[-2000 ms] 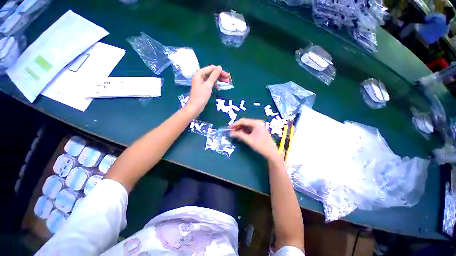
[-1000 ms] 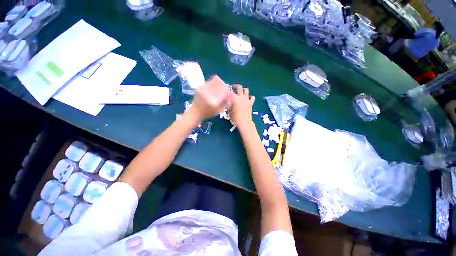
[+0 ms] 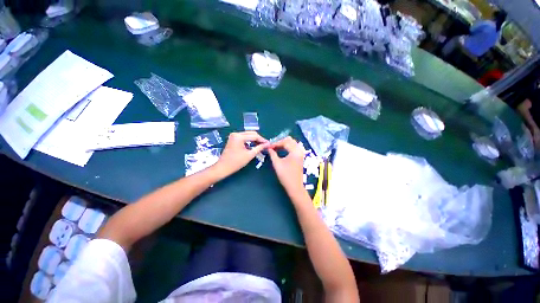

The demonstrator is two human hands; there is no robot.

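Observation:
My left hand (image 3: pixel 241 151) and my right hand (image 3: pixel 287 160) meet at the fingertips over the bench. Both pinch a small clear bag (image 3: pixel 280 137), whose film sticks out beyond the fingers. Loose small white parts (image 3: pixel 311 164) lie beside and partly behind my right hand; a few show between the hands. Filled small bags (image 3: pixel 202 161) with white bits lie left of my left hand. A stack of empty small bags (image 3: pixel 251 121) lies just beyond my left hand. How much the held bag contains is hidden by my fingers.
A large poly bag (image 3: pixel 385 195) and a yellow-black utility knife (image 3: pixel 322 183) are right. A greyish bag (image 3: pixel 322 133) lies above them. Bagged white item (image 3: pixel 204 106), white leaflet (image 3: pixel 139 135) and sheets (image 3: pixel 50 100) are left. Bagged devices (image 3: pixel 358 93) line the far side. A person's arm shows far right.
My hands were apart two seconds ago, then close together over the parts. Now they meet at the fingertips on a small bag. The filled bags are now in view left of my hands.

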